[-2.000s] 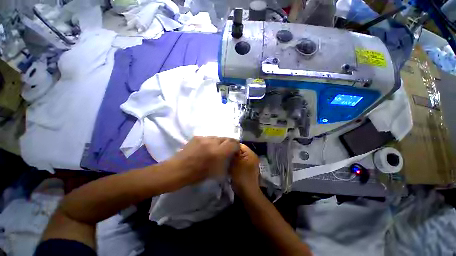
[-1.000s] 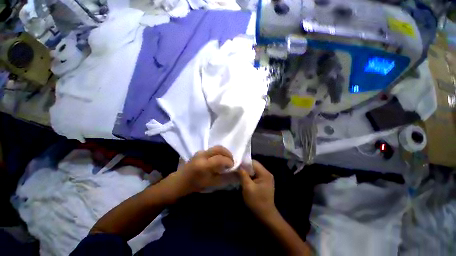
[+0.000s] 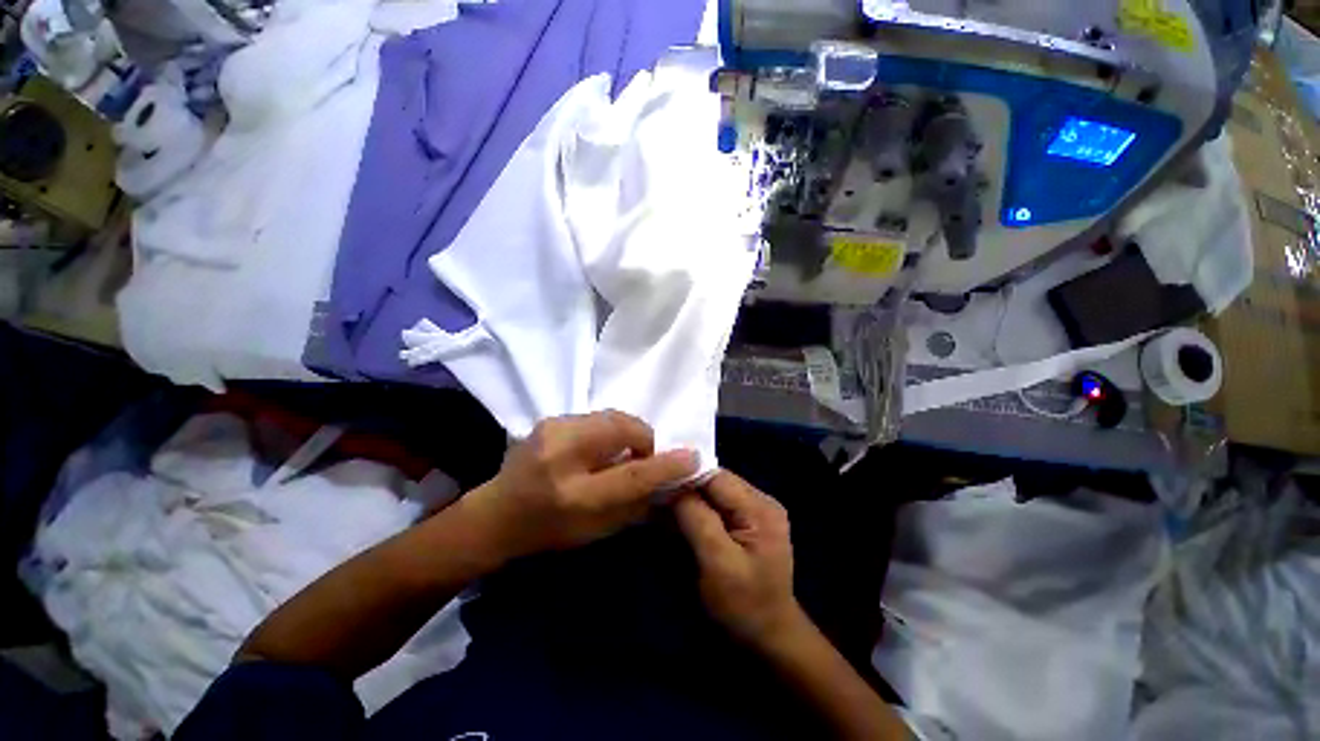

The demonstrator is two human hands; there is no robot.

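Note:
A white knit garment piece (image 3: 637, 304) lies from the needle area (image 3: 746, 181) of the overlock machine (image 3: 927, 130) down over the table's front edge. My left hand (image 3: 579, 478) is closed on its lower end, thumb and fingers pinching the edge. My right hand (image 3: 741, 547) pinches the same edge just to the right, its fingertips close to my left fingers. A small white strip end sticks out at the piece's left side. The needle area is partly washed out by bright light.
Purple cloth (image 3: 449, 174) and white cloth (image 3: 239, 217) lie left. Right are a tape roll (image 3: 1180, 365), white tape (image 3: 999, 382), a dark pad (image 3: 1122, 301), a small device (image 3: 1097, 391) and a cardboard box (image 3: 1274, 290). White heaps (image 3: 217, 565) lie below the table at both sides.
Both hands have moved down from near the machine with the garment edge, drawing the cloth over the table's front. The view has shifted, so the machine sits higher and further right.

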